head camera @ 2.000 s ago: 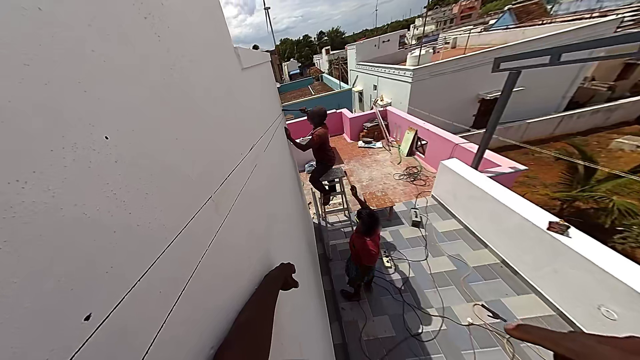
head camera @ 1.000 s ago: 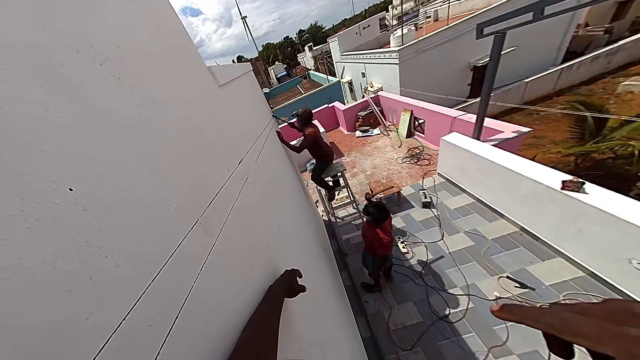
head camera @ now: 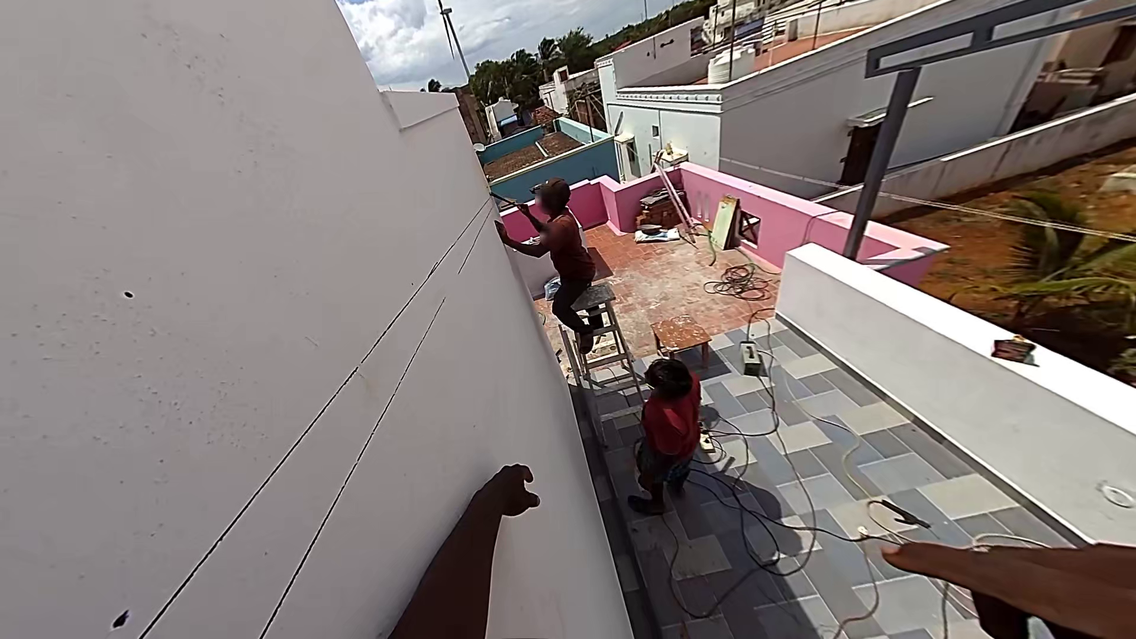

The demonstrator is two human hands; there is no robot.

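Observation:
My left hand is beside the white plastered wall, its fingers curled apart with nothing seen in them. At the lower right edge my right hand stretches over the tiled floor, fingers extended, holding nothing visible. Two long dark lines run slanting along the wall. Farther on, a person perches on a metal stepladder with both hands raised to the wall. Another person in a red shirt stands on the floor near the ladder's foot.
Cables lie looped across the tiles, with a black clamp-like tool and a green box-shaped device. A small wooden table stands past the ladder. A low white parapet borders the right, beside a grey metal post.
The standing person's raised arm has come down since two seconds ago. My right hand reaches farther into view than it did then. The view has shifted somewhat.

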